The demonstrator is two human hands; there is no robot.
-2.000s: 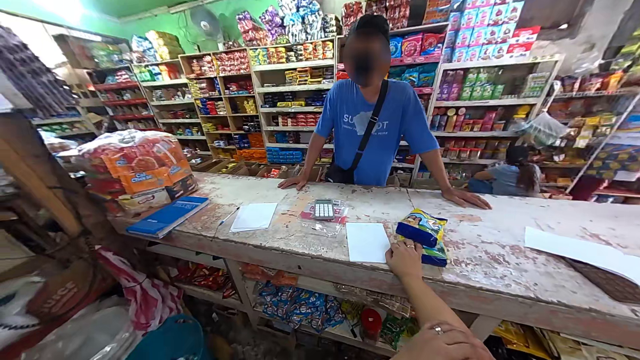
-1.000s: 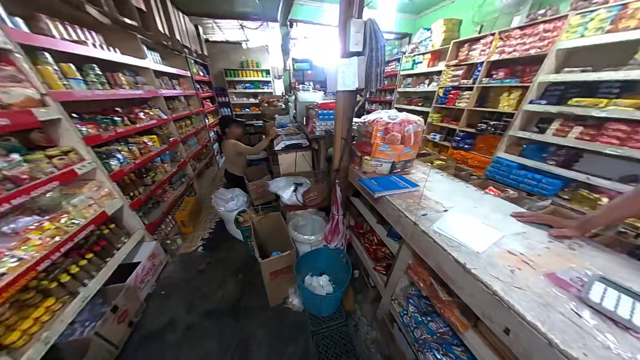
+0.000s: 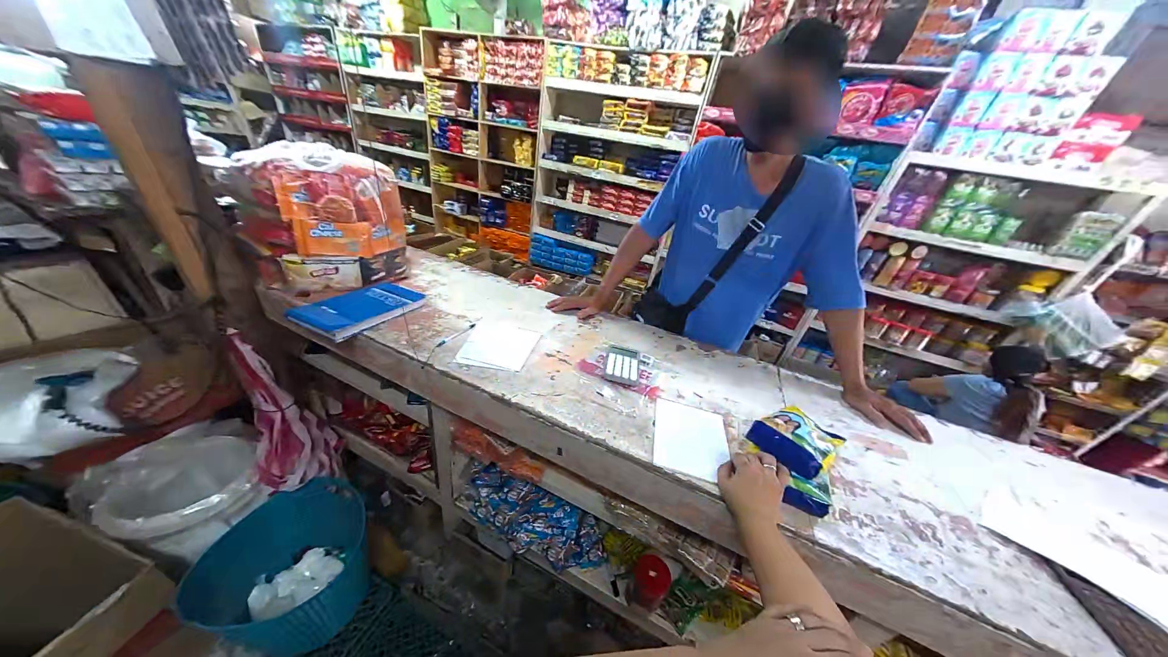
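My right hand (image 3: 754,484) rests at the near edge of the counter (image 3: 566,392), its fingertips against two stacked blue-and-yellow plastic packs (image 3: 796,447); no object shows in its grasp. Across my right forearm lies my left hand (image 3: 789,631), wearing a ring and partly cut off by the bottom edge, so its fingers are unclear. A white sheet of paper (image 3: 691,440) is just left of the packs. Farther left are a calculator (image 3: 623,364) on a red-printed plastic piece, white papers (image 3: 498,346), a pen (image 3: 455,334) and a blue notebook (image 3: 356,310).
Behind the counter stands a person in a blue shirt (image 3: 753,237), both palms on its top. Another person (image 3: 972,392) is low at the right. Bagged snack packs (image 3: 328,214) stand at the counter's left end. A teal basket (image 3: 274,566) and cardboard box (image 3: 73,584) are below left.
The view swung left to the aisle and has come back to the counter. Both my hands, out of sight one second ago, show again, placed much as two seconds ago.
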